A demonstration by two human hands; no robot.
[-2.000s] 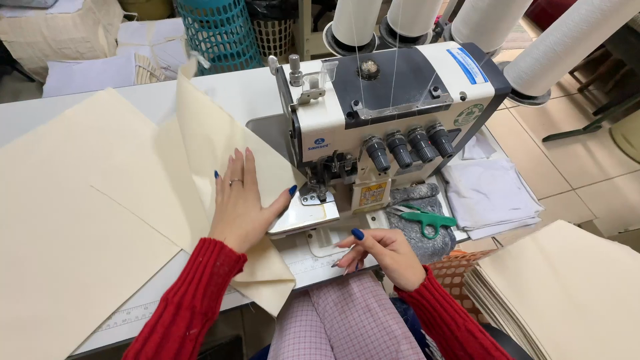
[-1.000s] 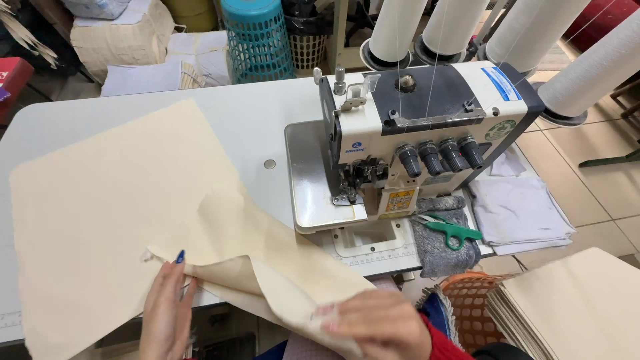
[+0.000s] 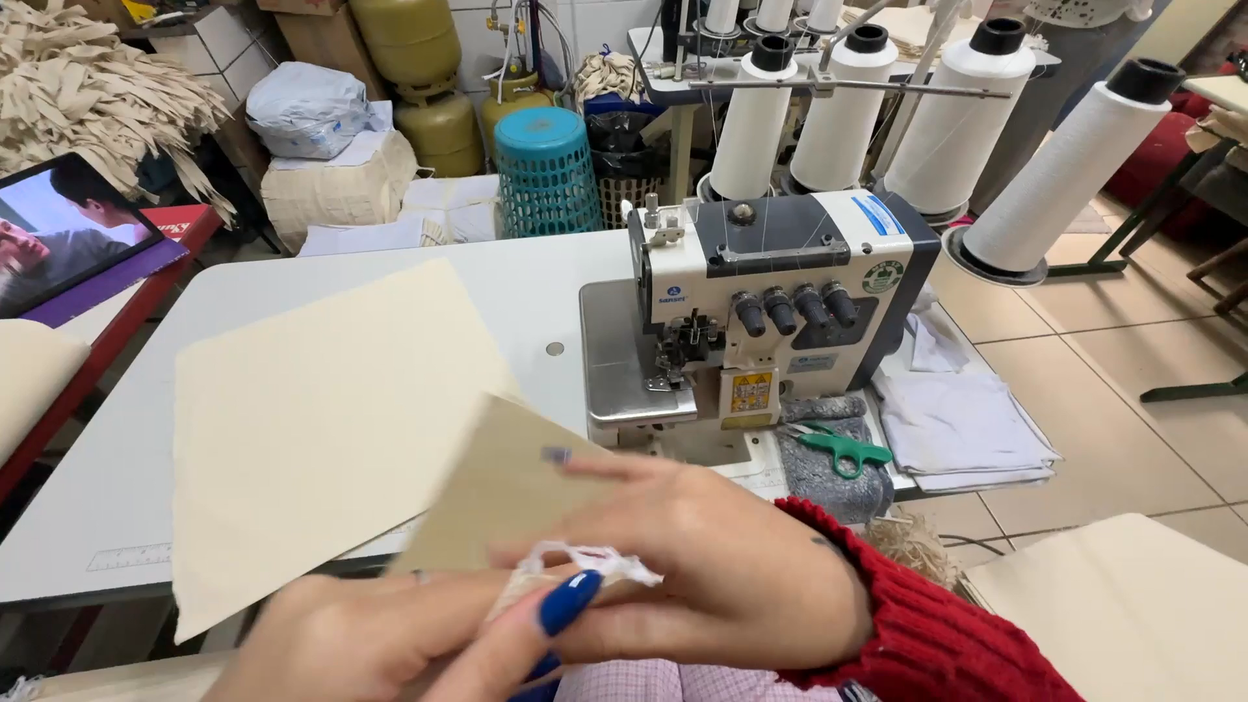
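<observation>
In the head view my left hand (image 3: 390,634) grips a cream fabric piece (image 3: 497,487) near its edge, with a tuft of white thread (image 3: 595,561) by the thumb. My right hand (image 3: 702,565) overlaps it, its fingers over the same fabric; its grip is partly hidden. Another cream fabric panel (image 3: 331,419) lies flat on the white table, left of the overlock sewing machine (image 3: 770,292). Nothing lies under the machine's presser foot (image 3: 668,380). Green-handled thread snips (image 3: 843,448) rest on a grey cloth (image 3: 829,483) at the machine's base.
White thread cones (image 3: 1072,175) stand behind the machine. Folded white cloths (image 3: 960,419) lie to its right, and stacked cream fabric (image 3: 1121,604) sits at lower right. A blue plastic basket (image 3: 544,175) stands behind the table (image 3: 244,283). A tablet (image 3: 78,229) is at far left.
My left hand has left the fabric near the presser foot, where it lay two seconds ago. Both hands have come together in front of me with the fabric piece. The view has tilted up.
</observation>
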